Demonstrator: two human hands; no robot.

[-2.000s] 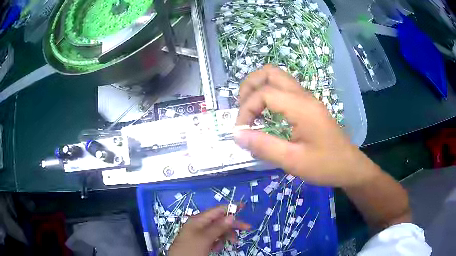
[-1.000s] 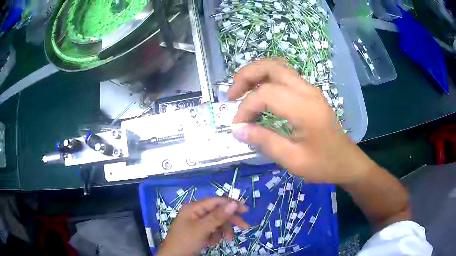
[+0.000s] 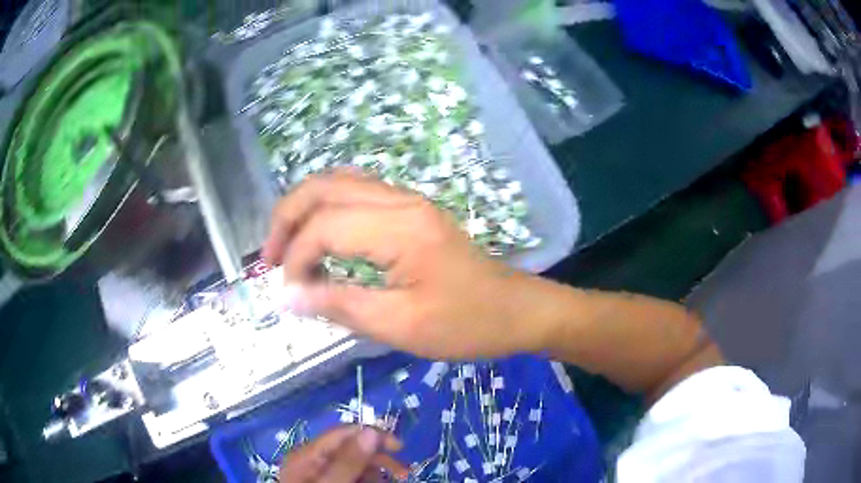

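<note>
My right hand [image 3: 406,269] is over the right end of the glaring silver-white fixture [image 3: 255,344], fingers curled round a bunch of thin green stems [image 3: 355,271]. Its fingertips are at the fixture; whether they pinch a single part is blurred. My left hand [image 3: 342,457] is low in the picture, partly cut off by the bottom edge, over the blue tray [image 3: 576,434]. It holds a stemmed part [image 3: 360,408] between thumb and finger, white block down and stem upright. Several stemmed parts lie scattered in the tray.
A clear bin [image 3: 543,179] heaped with stemmed parts stands beyond my right hand. A feeder track [image 3: 210,193] runs from near the green-lined bowl [image 3: 80,141] to the fixture. A small clear box [image 3: 576,90], a blue angular object [image 3: 682,42] and a red object [image 3: 798,179] are right.
The view has turned and shifted right, so the bench appears tilted and further left, with more blur. Both hands keep nearly the same places relative to fixture and tray.
</note>
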